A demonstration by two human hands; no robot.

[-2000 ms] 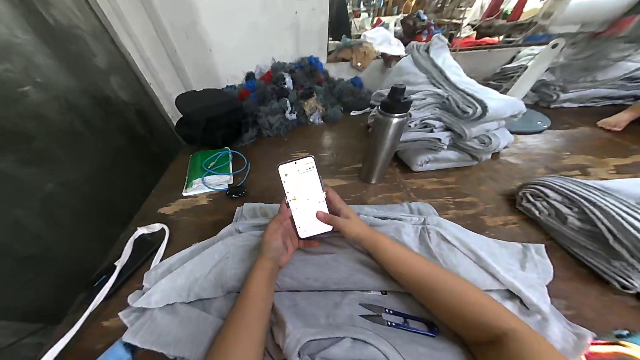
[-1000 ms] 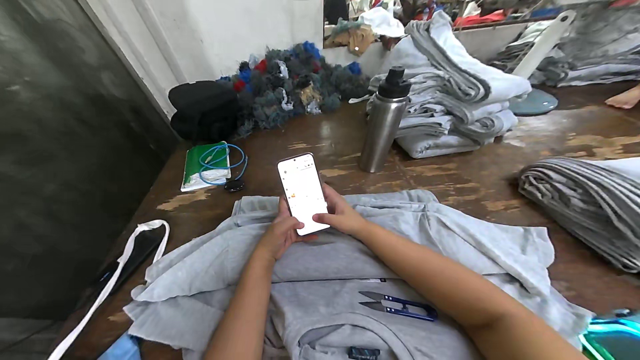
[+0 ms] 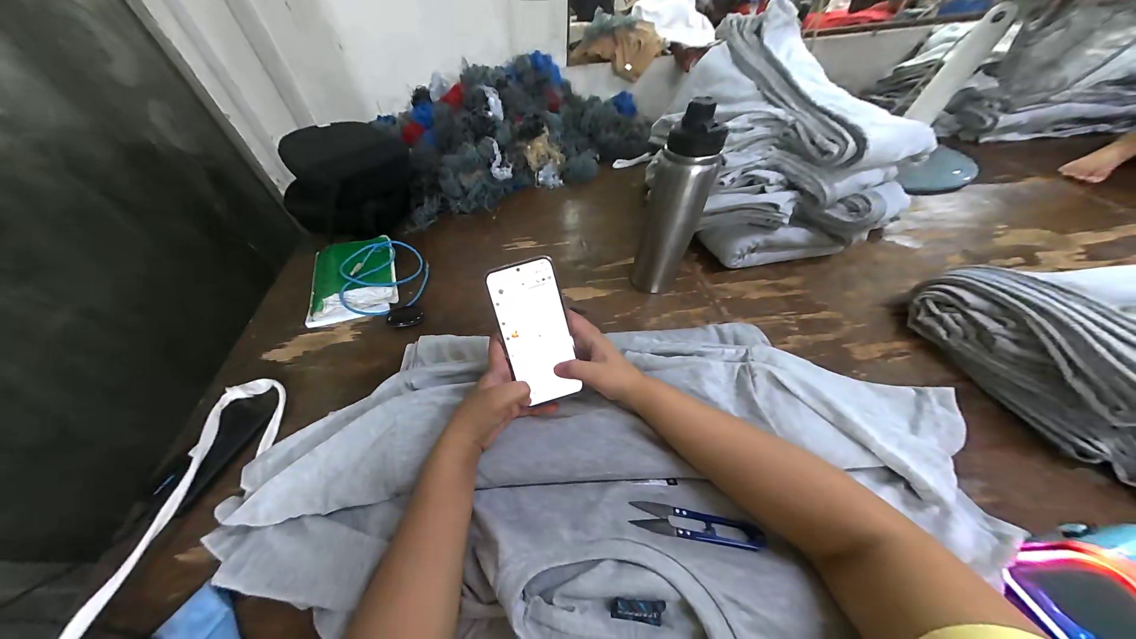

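A smartphone [image 3: 534, 333] with a lit white screen is held upright between both my hands above grey knit shirts [image 3: 586, 453] spread on the table. My left hand [image 3: 493, 399] grips its lower left side, thumb over the bottom corner. My right hand [image 3: 599, 359] holds the right side, with the thumb on the lower screen. Blue-handled thread snips [image 3: 701, 525] lie on the shirt below, blades pointing left and apart, beside my right forearm. Near the bottom, the shirt's round neckline shows a dark label [image 3: 637, 610].
Beyond the phone stand a steel bottle [image 3: 676, 200] and folded grey garments [image 3: 781, 160]. More folded cloth [image 3: 1029, 355] lies right. Fabric scraps [image 3: 515, 133], a black cap-like item [image 3: 346, 177] and a green packet [image 3: 351, 275] with blue cord sit back left. Another person's hand [image 3: 1096, 164] rests far right.
My left thumb has moved onto the phone's lower corner since two seconds ago. The phone stays in both hands, and the snips remain on the shirt.
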